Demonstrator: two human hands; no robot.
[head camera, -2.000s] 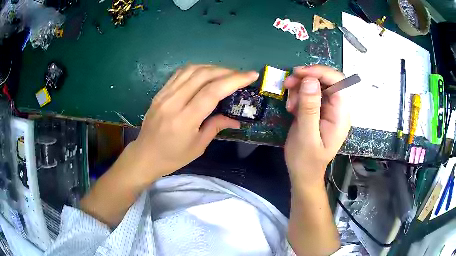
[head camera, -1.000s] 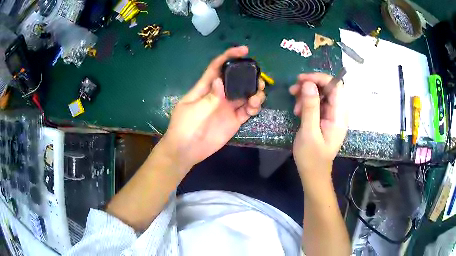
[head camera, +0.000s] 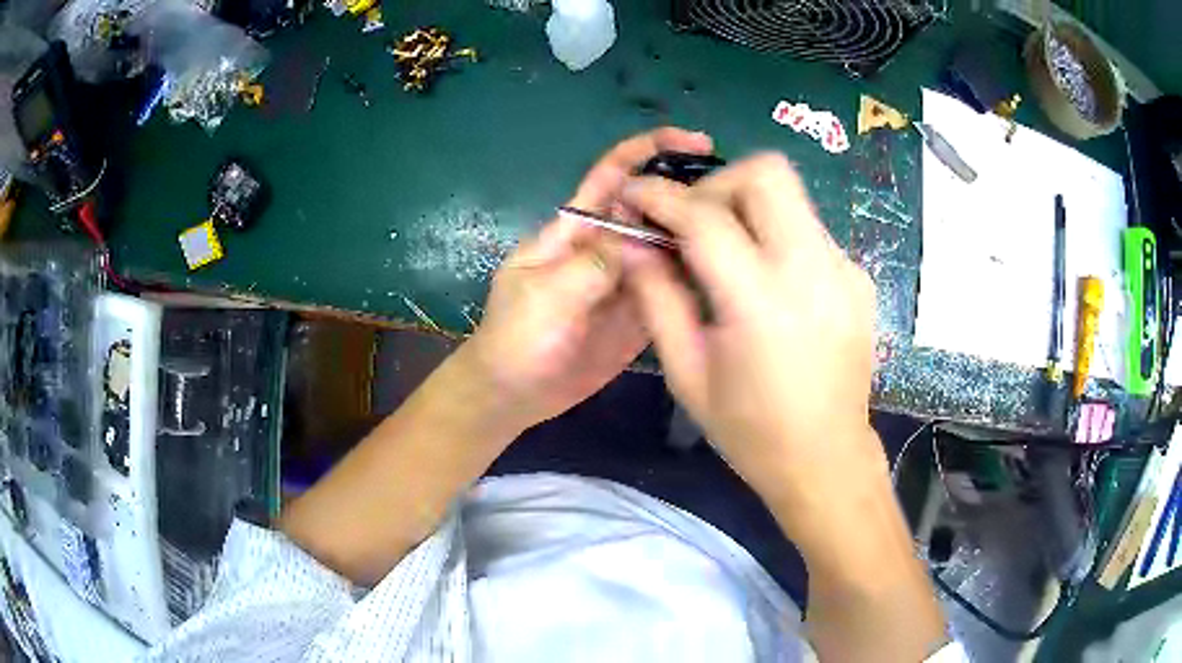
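Note:
My left hand is bare and holds a black smartwatch body, of which only a dark edge shows at the fingertips. My right hand is blurred and overlaps the left, with its fingers over the watch. It holds thin grey metal tweezers, which point left across my left palm. The rest of the watch and its battery are hidden behind the fingers.
Another watch part with a yellow-edged battery lies on the left of the green mat. A multimeter stands far left. White paper with tools lies right, and a black fan grille at the back.
The watch was first on the mat, then raised in my left hand with its dark screen showing. Now my right hand has moved left with the tweezers and covers most of it.

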